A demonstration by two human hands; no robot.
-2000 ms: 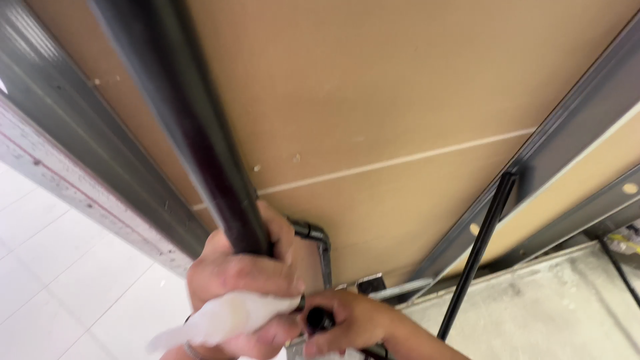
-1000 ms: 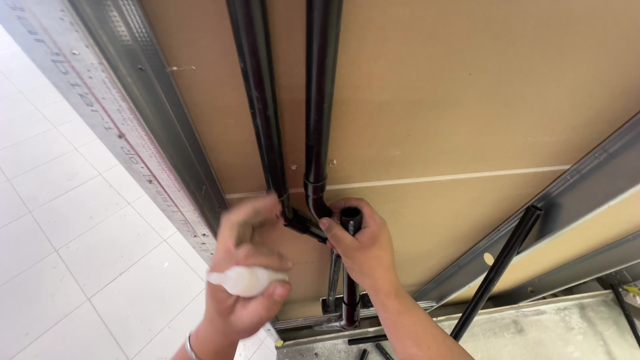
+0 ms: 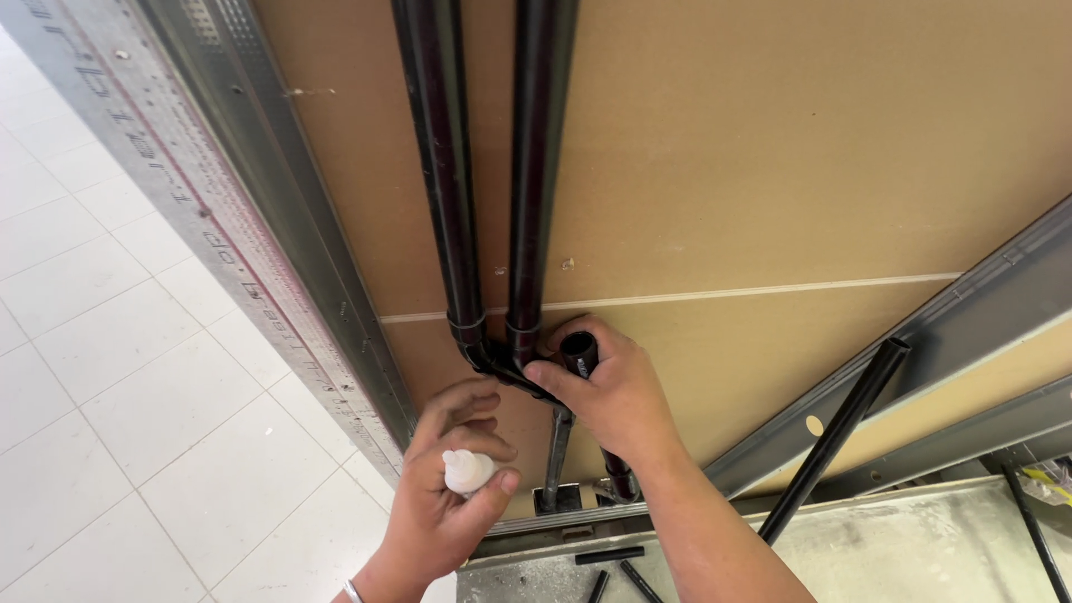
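Two long black plastic pipes, a left one (image 3: 444,184) and a right one (image 3: 540,184), run down the board and end in black elbow fittings. My left hand (image 3: 456,477) holds a small white squeeze bottle (image 3: 469,471), its nozzle end up, just below the left pipe's elbow (image 3: 477,352). My right hand (image 3: 611,381) grips the fitting area under the right pipe, thumb on the elbow, beside an open-topped black pipe (image 3: 579,345). Its fingers partly hide the joint. Lower down, a thinner dark pipe (image 3: 557,461) and another black elbow (image 3: 621,486) stand near the floor track.
Metal studs (image 3: 293,184) frame the brown board (image 3: 754,167) at left and right. A loose black pipe (image 3: 837,435) leans on the right stud. Short black offcuts (image 3: 610,554) lie on the concrete floor (image 3: 904,544). White floor tiles (image 3: 126,402) lie at the left.
Two seconds ago my left hand was around a pipe with the bottle in it; it is now off the pipe, lower left. My right hand has stayed at the fittings.
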